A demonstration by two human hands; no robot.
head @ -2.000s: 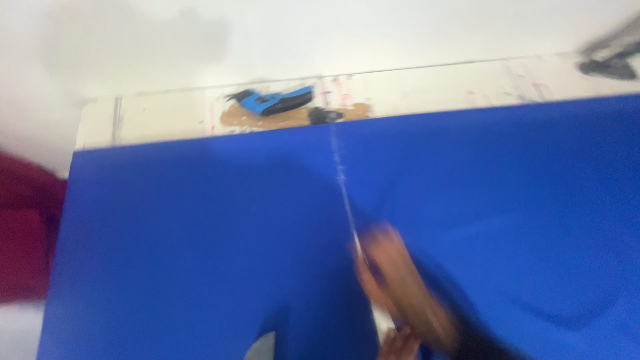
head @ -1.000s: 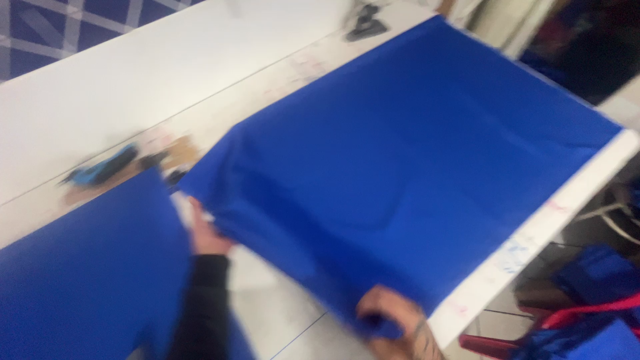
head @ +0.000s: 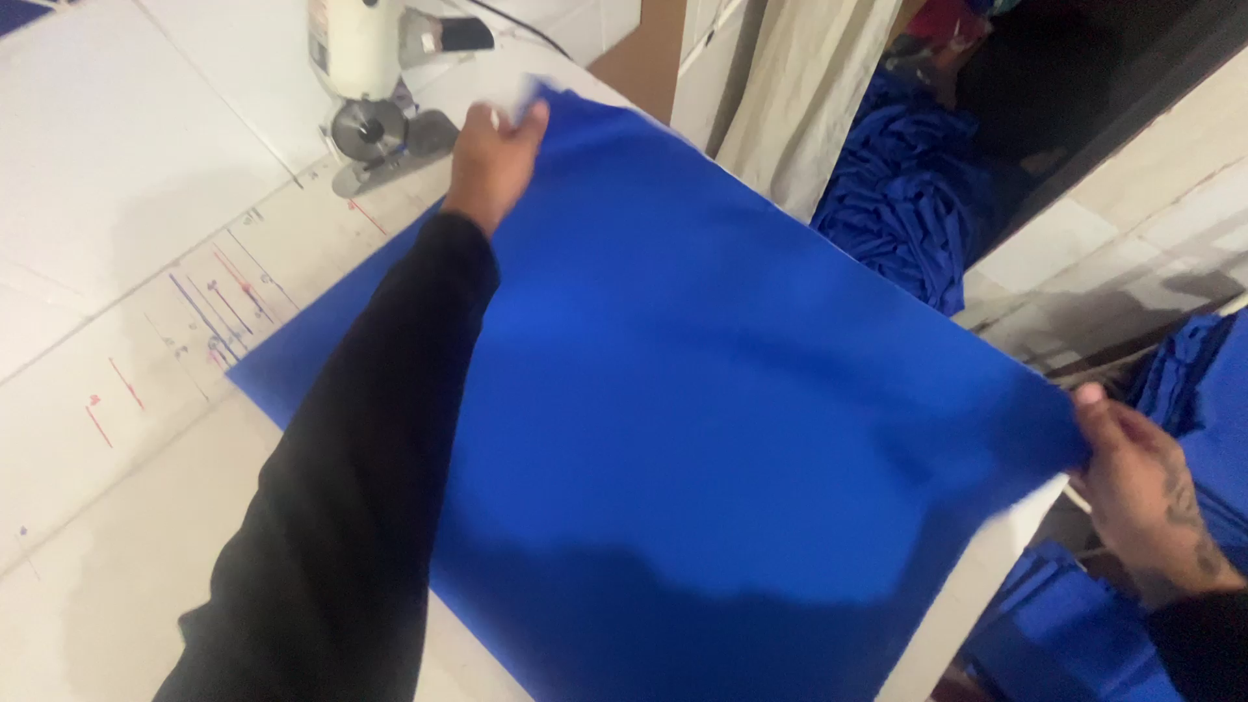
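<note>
A large blue fabric piece lies over the white table, its far edge raised between my hands. At its upper left corner, my left hand pinches the cloth between thumb and fingers, the sleeve crossing over the fabric. My right hand, tattooed at the wrist, grips the far right corner at the table's edge. Just left of my left hand stands a white electric rotary cloth cutter with a round blade and a flat base plate.
Pen lines in red and blue mark the tabletop at left. Crumpled blue fabric is heaped beyond the far edge, beside a pale curtain. Folded blue cloth lies below the table at right. A black cable runs behind the cutter.
The view has swung right. Both hands have moved from the fabric's near left side to its far corners. The blue-handled tool and the other blue piece at left are out of view.
</note>
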